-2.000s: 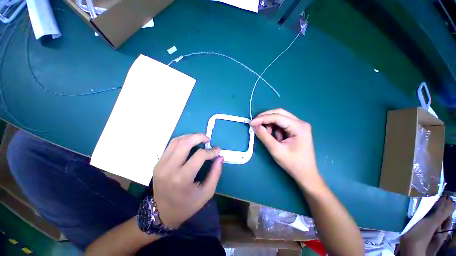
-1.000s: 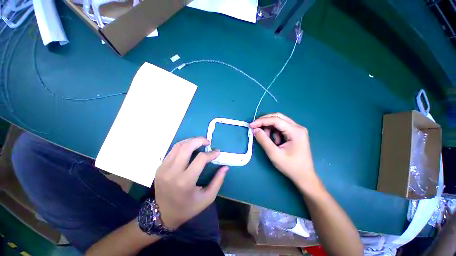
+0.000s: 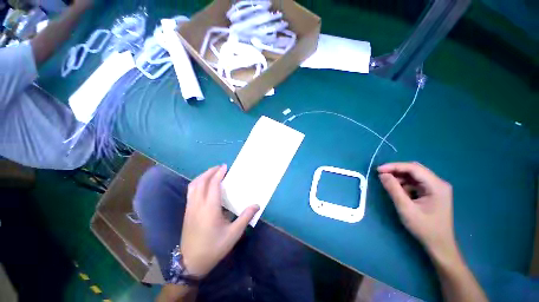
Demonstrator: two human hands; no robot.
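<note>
A white rounded-square plastic frame [image 3: 341, 215] lies flat on the green bench, untouched by either hand. A thin pale cord [image 3: 393, 127] runs to its upper right corner. My right hand [image 3: 421, 197] is just right of that corner, thumb and index fingertips close together; whether something tiny is between them cannot be told. My left hand [image 3: 211, 221] is at the lower end of a plain white sheet [image 3: 269, 156], fingers spread, thumb over its near end and fingertips at its left edge. The sheet looks flat.
An open carton [image 3: 275, 75] of white frames stands at the back. A rolled white sheet [image 3: 183, 65], wire bundle [image 3: 109, 118] and loose frames lie left of it. A spare white sheet [image 3: 343, 54] is by the metal post [image 3: 428, 35]. Another person's arm [image 3: 59, 32] is at upper left.
The view has swung left. My left hand has let go of the frame and moved left to the white sheet. My right fingertips have come off the frame's corner.
</note>
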